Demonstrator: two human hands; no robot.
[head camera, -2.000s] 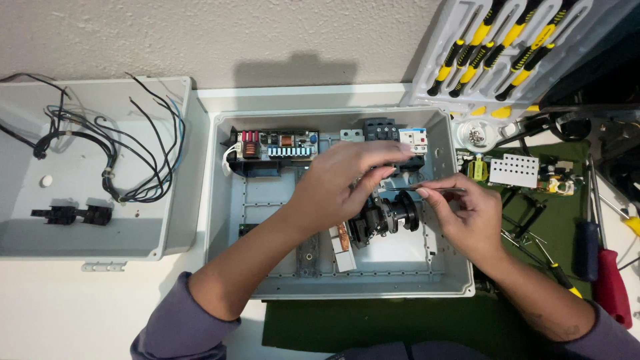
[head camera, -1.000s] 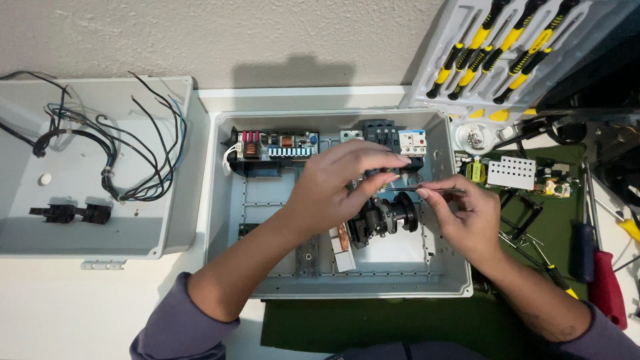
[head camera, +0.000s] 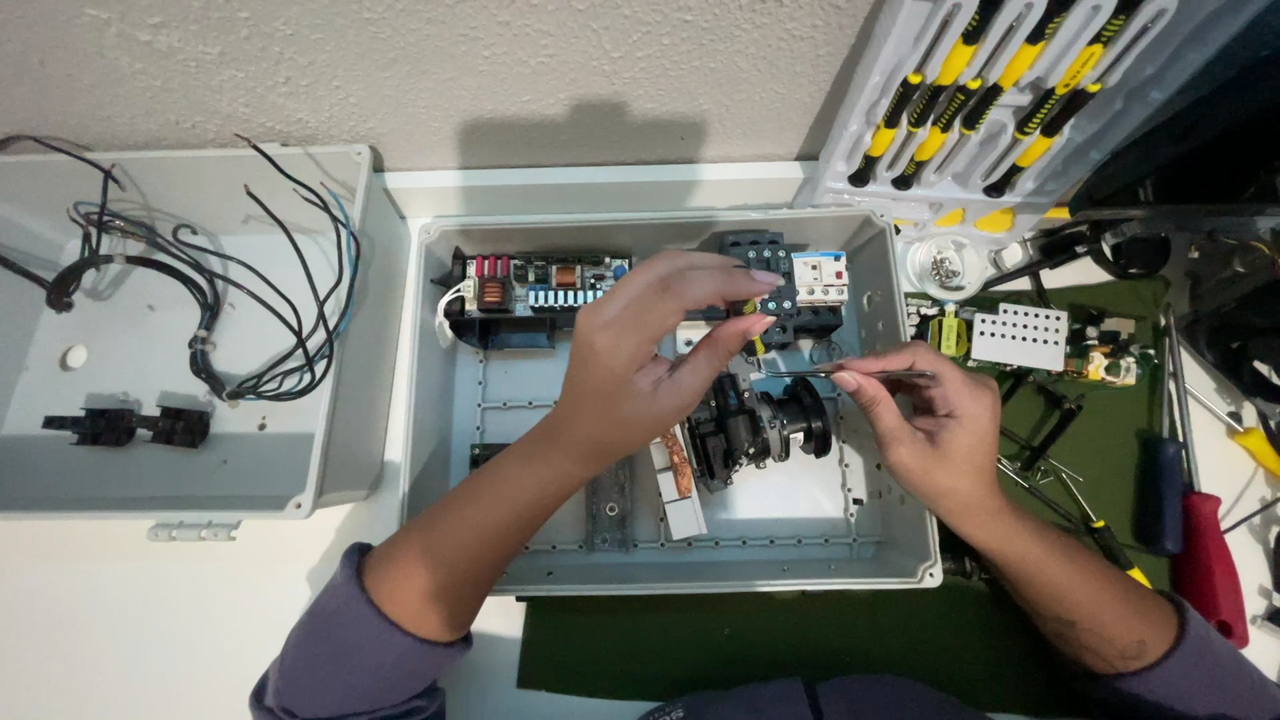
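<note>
My right hand (head camera: 930, 425) pinches a thin metal tool with a bent tip, maybe tweezers or a pick (head camera: 845, 373), its tip pointing left. Facing it, my left hand (head camera: 655, 350) holds a small part with yellow strands (head camera: 755, 325) between thumb and fingers; what the part is I cannot tell. Both hands are above a grey plastic enclosure (head camera: 665, 585). Behind my left fingers are a black contactor (head camera: 755, 245) and a white-faced relay module (head camera: 820, 278). Below the tool lies a black lens assembly (head camera: 760, 425). A circuit board (head camera: 550, 283) sits at the enclosure's back left.
A second grey box (head camera: 340, 400) with black cables (head camera: 205, 320) stands left. At the right are a screwdriver tray (head camera: 860, 150), a round dish of screws (head camera: 943, 267), a circuit board with a perforated metal plate (head camera: 1020, 335), and a red-handled screwdriver (head camera: 1210, 560) near a green mat (head camera: 780, 650).
</note>
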